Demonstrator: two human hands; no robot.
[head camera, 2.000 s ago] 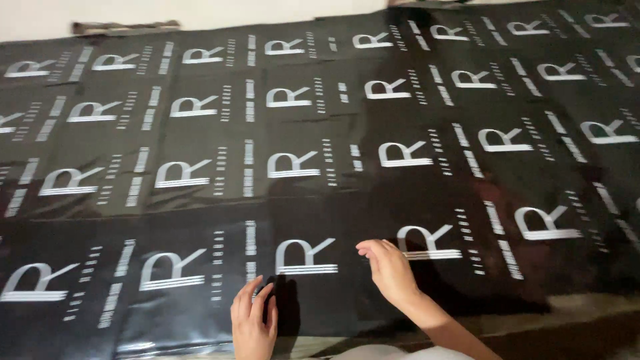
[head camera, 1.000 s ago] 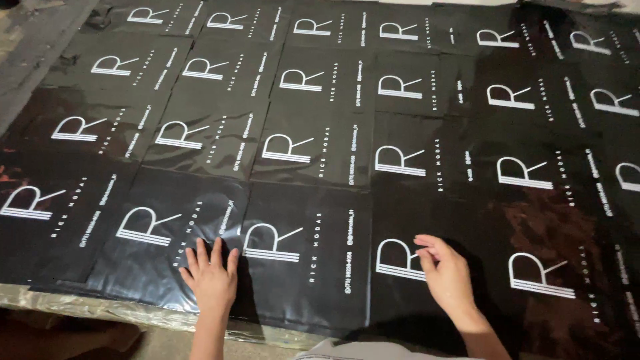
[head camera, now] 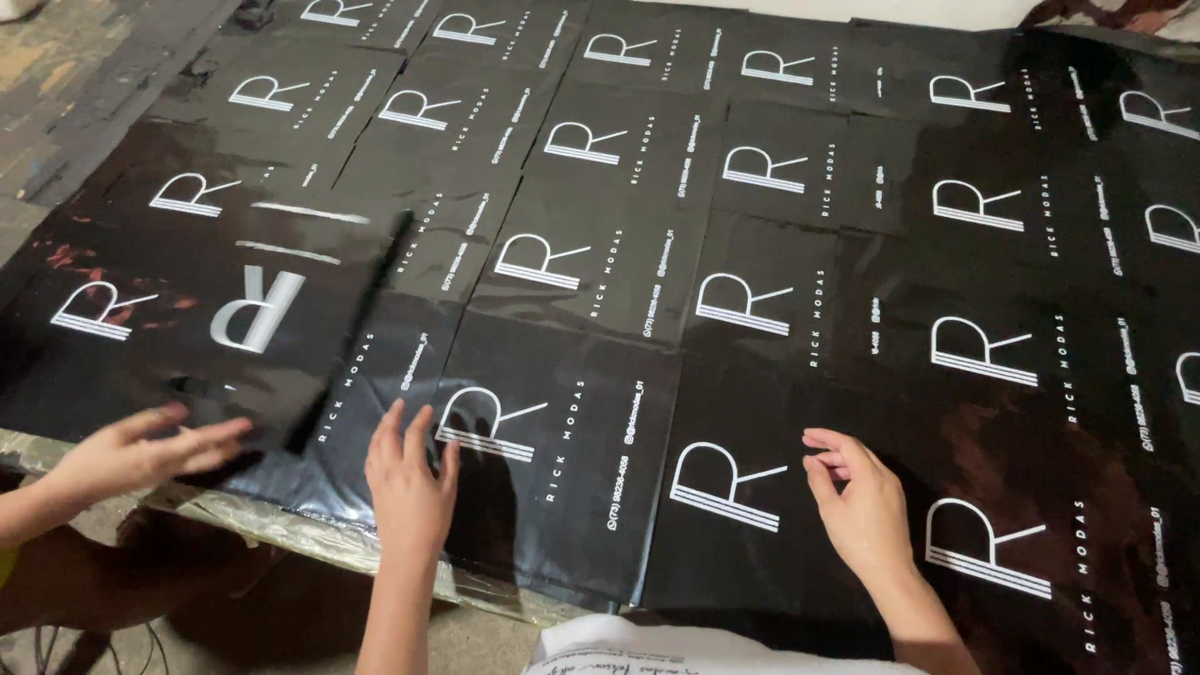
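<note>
Glossy black plastic sheets, perhaps bags, lie in overlapping rows over the table, each bearing a white letter R and small writing. My left hand rests with spread fingers on or just above a sheet at the near edge, left of centre. Over the sheets to the right, my right hand is half curled, thumb near the fingers, and holds nothing. A blurred black sheet, its print turned the other way, is tilted above the others left of my left hand.
Another person's hand reaches in from the left beside the blurred sheet. Shiny film wraps the table's near edge. Stained flooring shows at the upper left, and cables at the lower left.
Another person's hand and the blurred black sheet have come into view on the left. My hands stay empty over the sheets. The view has swung toward the left.
</note>
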